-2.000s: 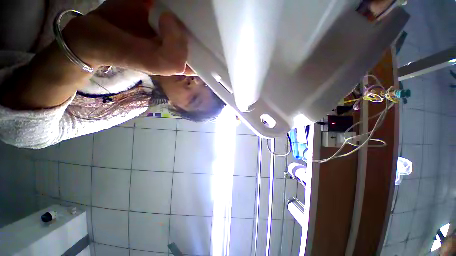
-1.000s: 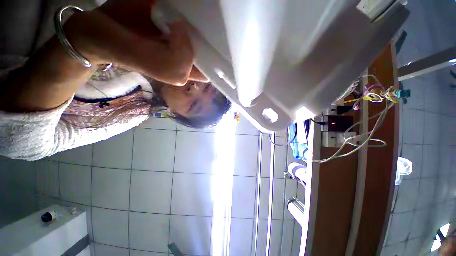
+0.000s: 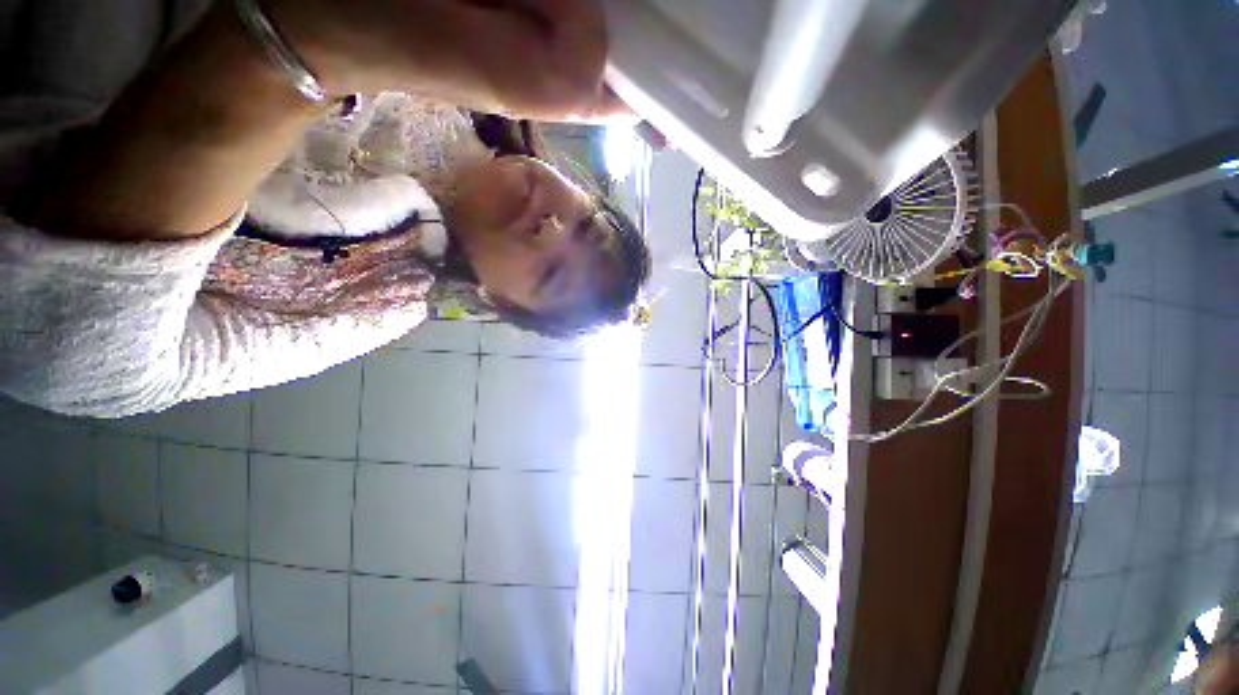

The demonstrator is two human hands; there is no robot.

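A large white plastic housing (image 3: 870,82) with slots and a round hole near its rounded corner fills the top of the view, cut off by the edge. A hand (image 3: 544,61) with a bracelet on its wrist is at the housing's left edge. Its pale knitted sleeve (image 3: 122,326) joins the person seen behind it, who faces the camera from the left. I see no hand that is clearly my own, left or right.
The picture lies sideways. A white round fan (image 3: 890,217) stands behind the housing. Brown shelf boards (image 3: 908,543) carry a power strip (image 3: 900,376), a black adapter and loose pale cables (image 3: 1012,387). A blue object (image 3: 807,353) and lit tubes are beside them.
The housing has moved up and right in the picture, uncovering the fan and a black cable loop. The hand with the bracelet has moved along with it. The person's head has shifted slightly right.
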